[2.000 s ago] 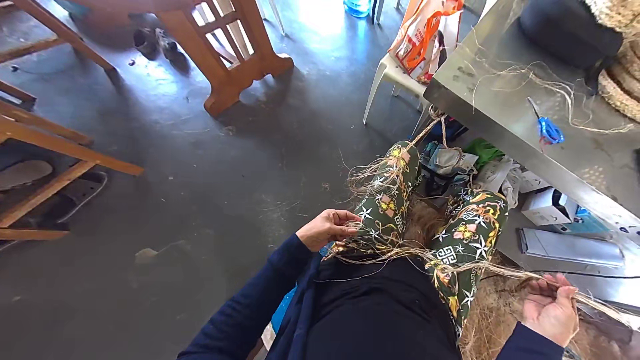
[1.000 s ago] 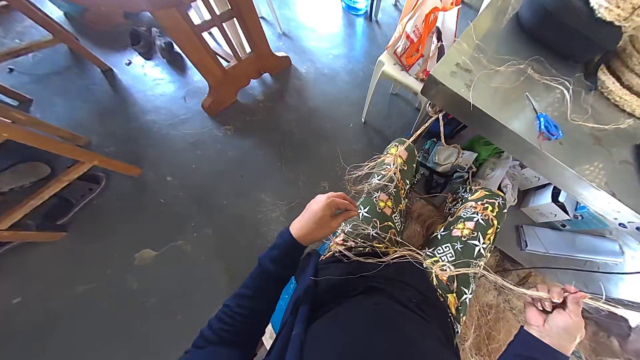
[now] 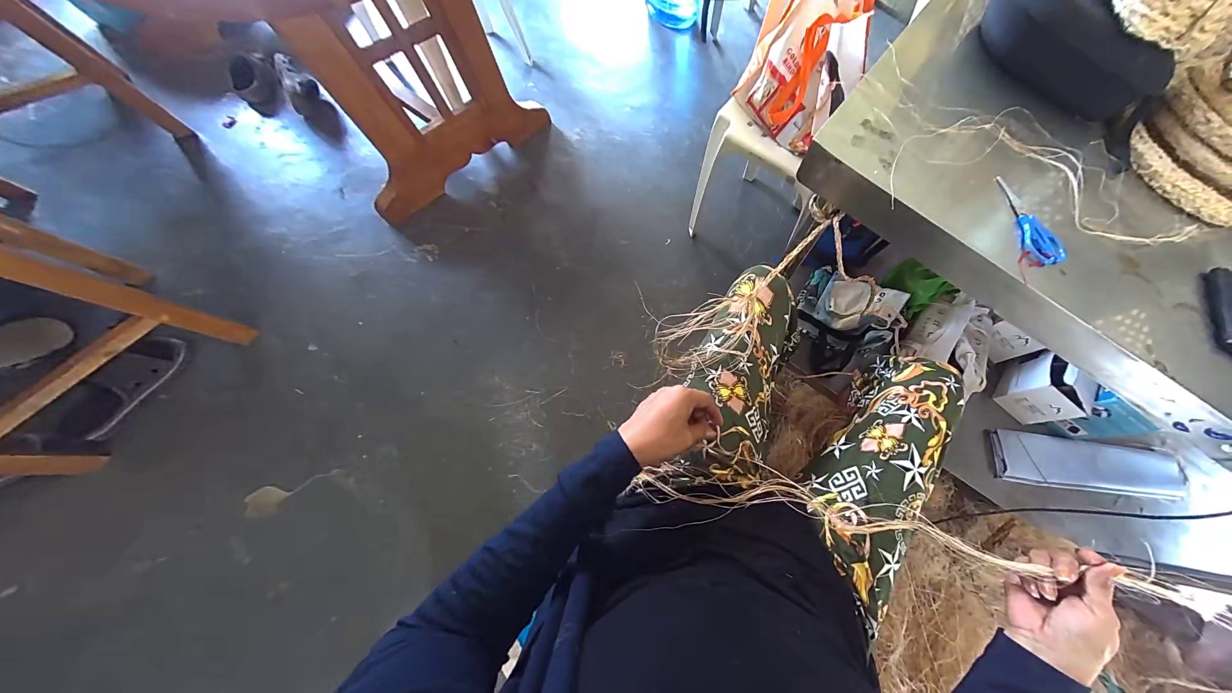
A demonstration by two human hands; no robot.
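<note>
A long bundle of pale plant fibres (image 3: 948, 539) lies across my lap, over patterned green trousers, and runs to the right. My right hand (image 3: 1064, 606) is closed around it near its right part, with loose ends past the fingers. Above the bundle's left end, my left hand (image 3: 671, 423) has its fingers curled over the thigh; whether a thin strand is between them I cannot tell. Loose fibres (image 3: 707, 332) hang over my left knee, near a braided cord (image 3: 801, 247) tied at the table corner. More brown fibre (image 3: 924, 616) is heaped at my right side.
On the metal table (image 3: 972, 202) lie blue-handled scissors (image 3: 1038, 239), stray fibres and coiled braided rope (image 3: 1189, 159). Bags and boxes (image 3: 1044, 388) fill the space beneath. A white plastic stool (image 3: 746, 135) holds a shopping bag (image 3: 799, 72). Wooden furniture (image 3: 423, 159) stands ahead and left.
My left hand has turned and lowered slightly, its fingers now curled down near the thigh. My right hand stays around the bundle, a little lower than a second ago.
</note>
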